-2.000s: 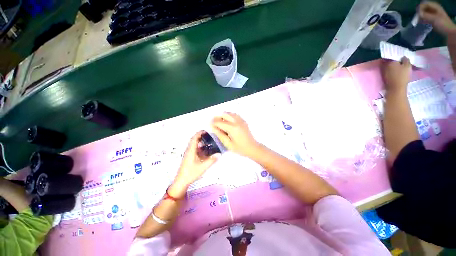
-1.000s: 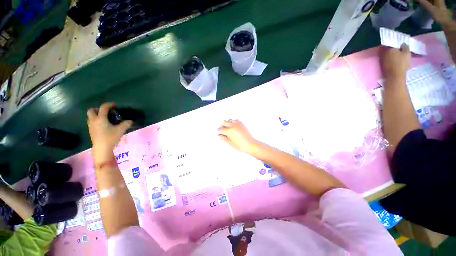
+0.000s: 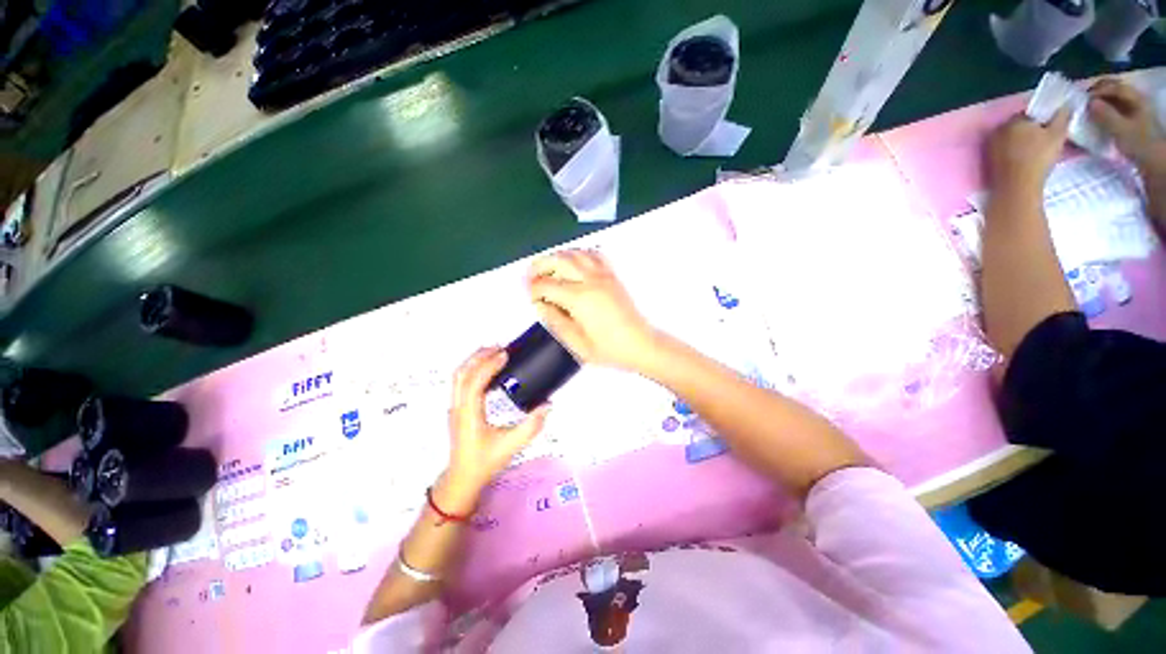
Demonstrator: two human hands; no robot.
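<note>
My left hand (image 3: pixel 483 415) grips the lower end of a black cylindrical unit (image 3: pixel 540 368) above the pink-covered table. My right hand (image 3: pixel 586 304) is at the unit's upper end, fingers bent; whether it grips the unit or a sleeve is hard to tell in the glare. White sleeves (image 3: pixel 850 294) lie on the table to the right, overexposed, single sheets not visible. Two bagged units stand on the green belt, one nearer (image 3: pixel 582 160) and one farther right (image 3: pixel 699 87), black tops showing out of white wraps.
A bare unit (image 3: pixel 196 316) lies on the belt at left. Several bare units (image 3: pixel 156 473) are by the lime-sleeved neighbour (image 3: pixel 77 581). A white post (image 3: pixel 854 92) stands at the belt. The right-hand neighbour's hands (image 3: pixel 1029 151) hold white paper. A black tray (image 3: pixel 345 45) is across the belt.
My left hand has come back from the belt to the middle with a unit. My right hand has moved slightly up-left to it. The bagged units have moved right along the belt.
</note>
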